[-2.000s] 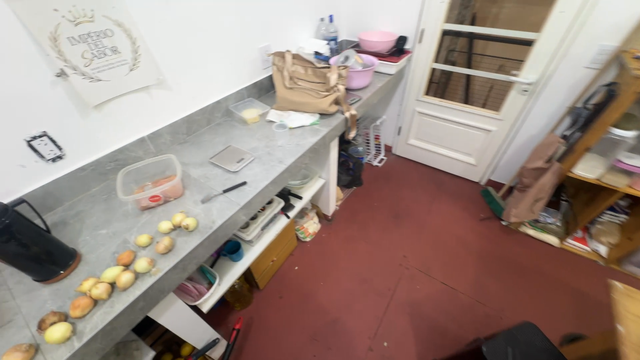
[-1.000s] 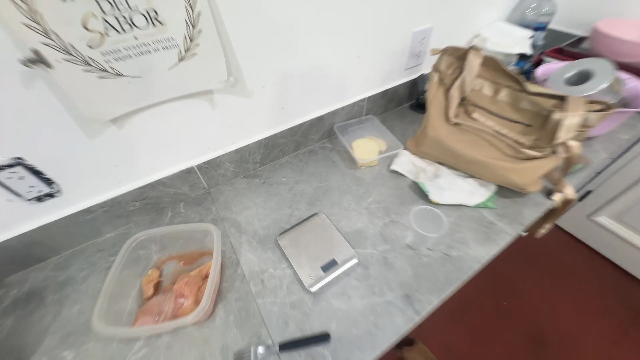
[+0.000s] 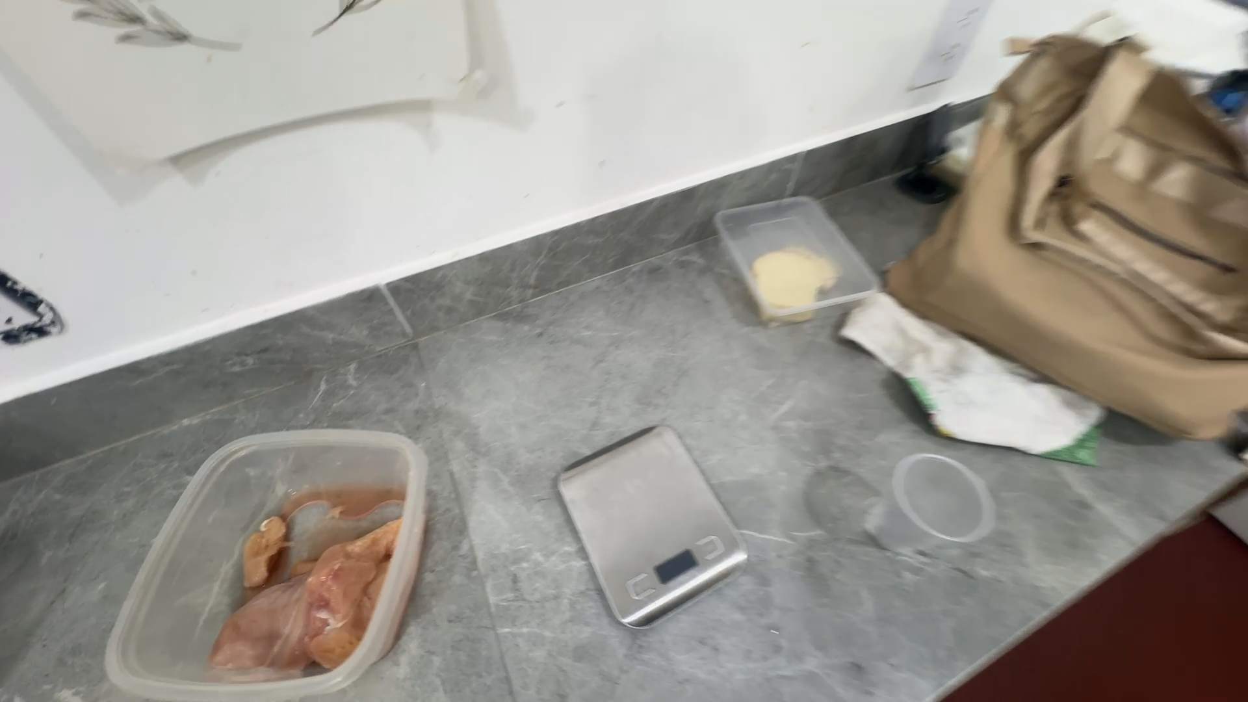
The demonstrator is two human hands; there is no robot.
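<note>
Neither of my hands shows in the head view. A clear plastic container (image 3: 414, 546) holding raw chicken pieces (image 3: 327, 609) stands at the lower left of the grey counter. To its right lies a stainless steel kitchen scale (image 3: 648, 517), its small display dark. A translucent plastic cup (image 3: 926, 512) stands right of the scale. Farther back, near the wall, a clear rectangular container (image 3: 853, 249) holds a pale yellow food (image 3: 792, 278) I cannot name exactly.
A tan fabric bag (image 3: 1053, 292) fills the right side of the counter (image 3: 546, 380). A crumpled white and green cloth or wrapper (image 3: 985, 395) lies against its base. The counter's front edge runs along the lower right, with red floor (image 3: 1150, 624) beyond.
The view has moved much closer to the counter. The onions, knife and black jug seen two seconds ago are now outside it.
</note>
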